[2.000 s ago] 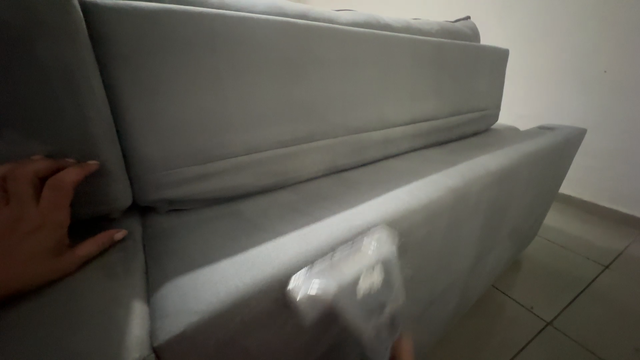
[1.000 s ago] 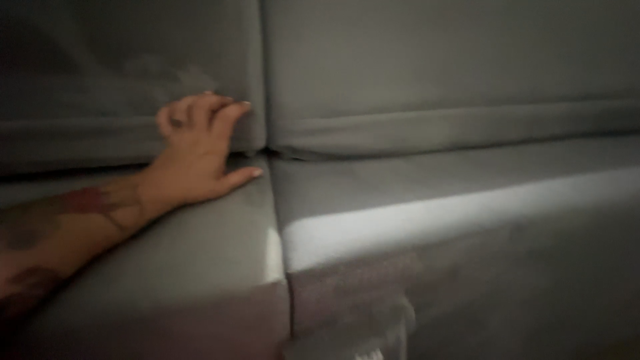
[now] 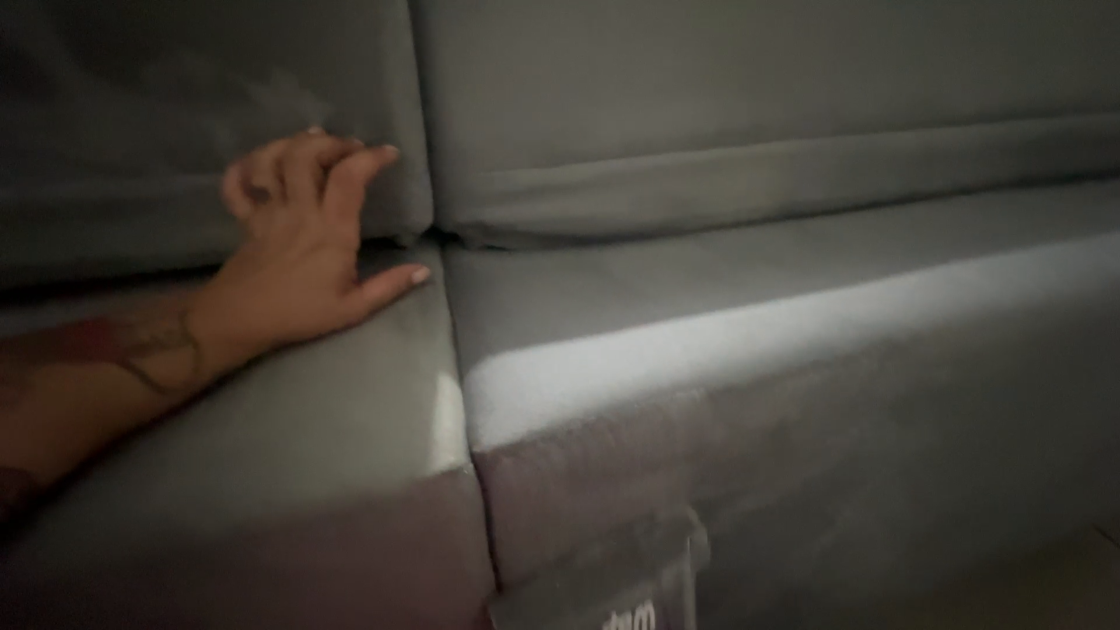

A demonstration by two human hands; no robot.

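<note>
My left hand [image 3: 293, 232] rests on the grey fabric sofa [image 3: 700, 289], its fingers bent against the back cushion and its thumb on the seat close to the seam between two sections. It holds nothing. A clear plastic tool head [image 3: 612, 569] bearing white writing lies against the front face of the seat at the bottom edge, just right of the vertical seam. It looks blurred, and its lower part is cut off by the frame. My right hand is out of view.
Back cushions [image 3: 744, 79] rise behind the seat. A strip of light crosses the seat's front edge. At the lower right corner a bit of floor [image 3: 1050, 569] shows dimly.
The view has turned to the left and closer to the seam. The clear tool head was higher on the seat's front two seconds ago, and part of a hand showed below it then.
</note>
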